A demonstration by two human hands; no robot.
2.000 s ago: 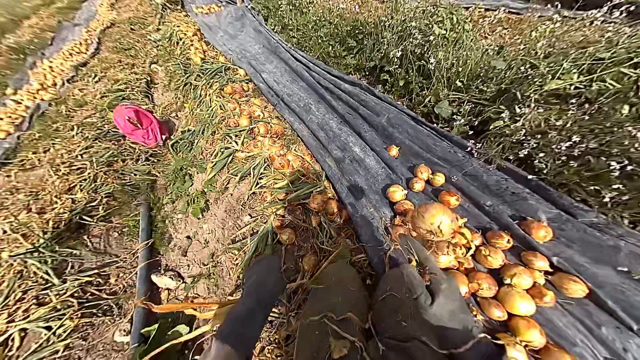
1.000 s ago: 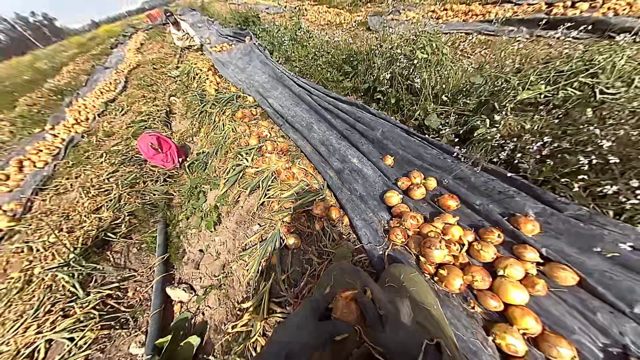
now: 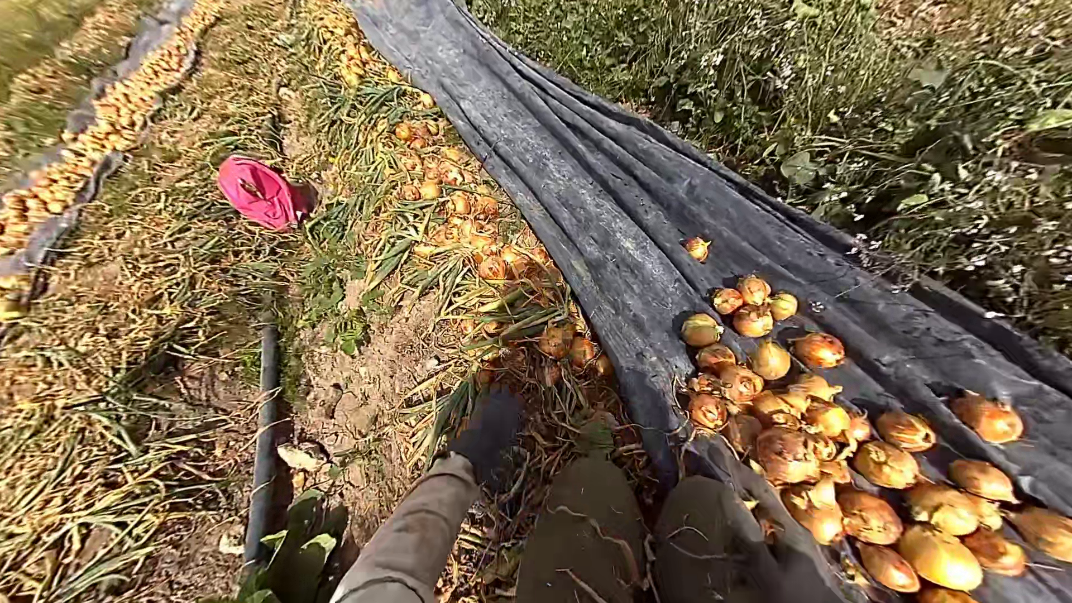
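Note:
My left hand (image 3: 492,437), in a dark glove, reaches down among dry stems and green onion leaves at lower centre. It is just below several onions (image 3: 556,342) on the soil; whether its fingers grip anything is unclear. My right hand (image 3: 766,523), also gloved, is blurred beside my knee, at the left edge of a pile of onions (image 3: 787,455). Its fingers are hard to make out, and no onion shows plainly in it. The pile lies on a long dark fabric sheet (image 3: 578,201), with a lone onion (image 3: 696,248) above it.
A pink cloth or bag (image 3: 261,193) lies on the dry foliage. A dark pipe (image 3: 266,435) runs along the soil at left, near a stone (image 3: 301,456). Flowering weeds (image 3: 804,117) border the sheet. Another row of onions (image 3: 117,109) lies at far left.
One second ago both hands were together in front of my knees around an onion. They are now apart, the left at the plants, the right beside the pile. The view has tilted down.

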